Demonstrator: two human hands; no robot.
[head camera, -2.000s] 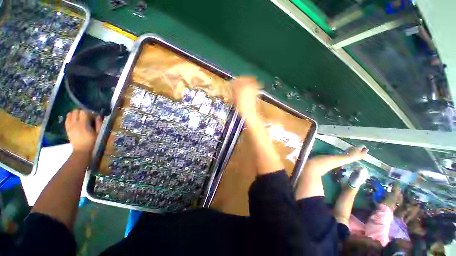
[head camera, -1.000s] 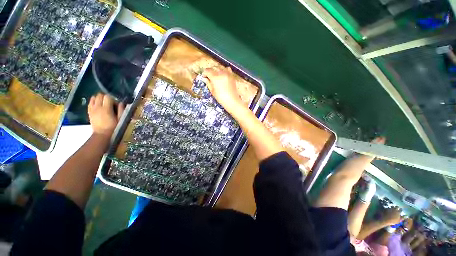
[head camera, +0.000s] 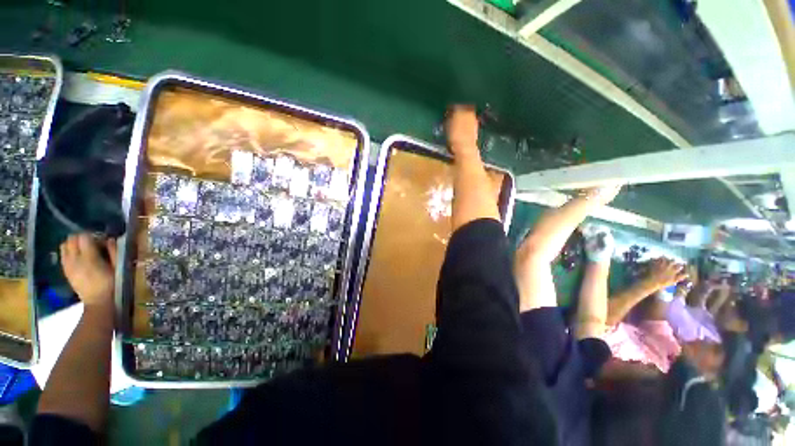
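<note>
Rows of small grey-silver circuit boards (head camera: 235, 261) fill most of the metal tray (head camera: 361, 174) in front of me; wrinkled brown liner (head camera: 209, 122) shows along its far side. My right hand (head camera: 464, 126) is over the green surface, just past the far edge of the emptier tray (head camera: 392, 261), near loose circuit boards (head camera: 523, 148). It is blurred, and its fingertips and anything in them cannot be made out. My left hand (head camera: 89, 268) rests at the left rim of the fuller tray, below a dark bundle (head camera: 87, 165); its grip is unclear.
Another filled tray (head camera: 44, 113) is cut off at the left edge. A white sheet (head camera: 59, 335) lies below it. A white frame bar (head camera: 645, 165) crosses at the right. Other workers' arms (head camera: 553, 235) reach in at the right. Loose boards lie at the upper left.
My right hand has moved from the tray's top row of boards out to the green surface at the right. The view has turned and shifted. My left hand stays by the tray rim.
</note>
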